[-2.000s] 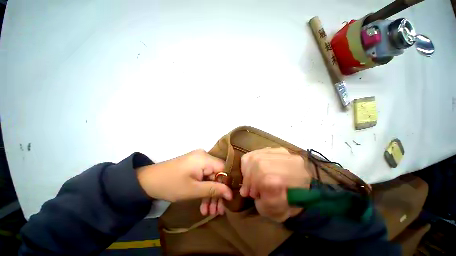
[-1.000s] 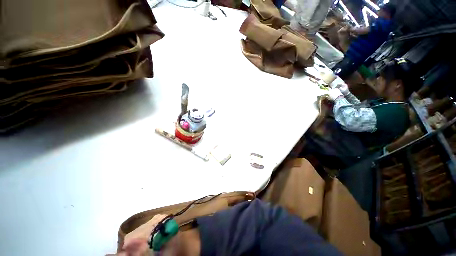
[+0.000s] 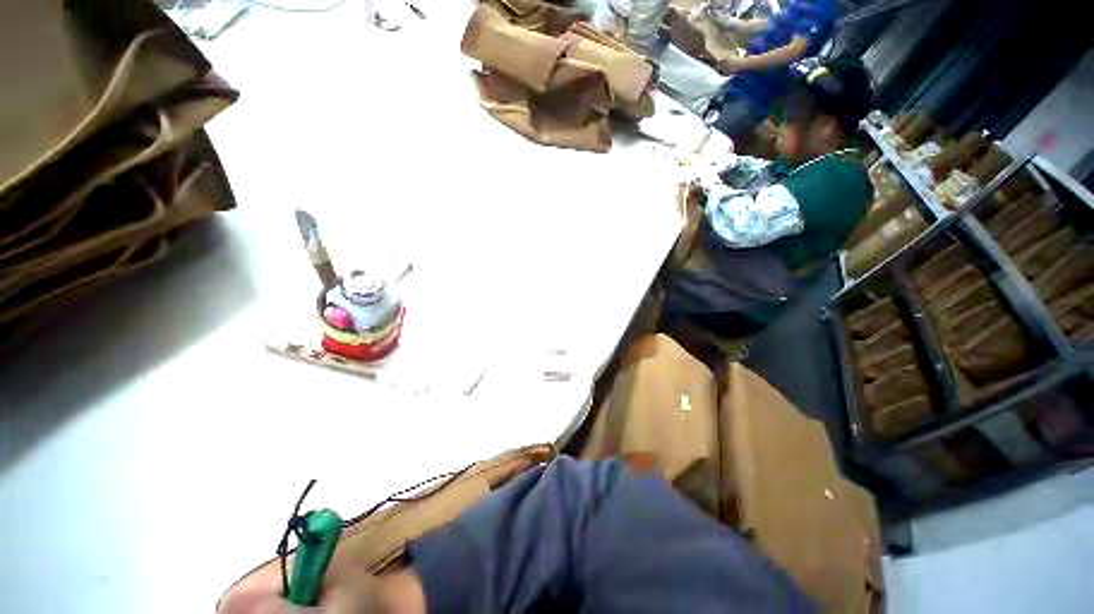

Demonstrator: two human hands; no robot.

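Observation:
My right hand (image 3: 360,593) is at the bottom edge, blurred and partly cut off. It is closed around a green-handled tool (image 3: 314,558), whose handle stands up with a black cord looped on it. The tool's tip is hidden. A tan-brown bag (image 3: 438,510) lies along the near table edge, its rim beside my hand and its lower part behind my dark sleeve. My left hand is out of the picture.
Stacked brown bags (image 3: 102,144) are at left. A red can (image 3: 362,345) holds a silver-capped bottle and brush beside a flat stick (image 3: 322,360). More bags (image 3: 564,78) lie further off. A person (image 3: 792,204) sits at the table's right side, near a shelf rack (image 3: 948,324).
The view has swung from the bag to the right along the table. My left hand has gone out of view. The green handle now points upward in my right hand.

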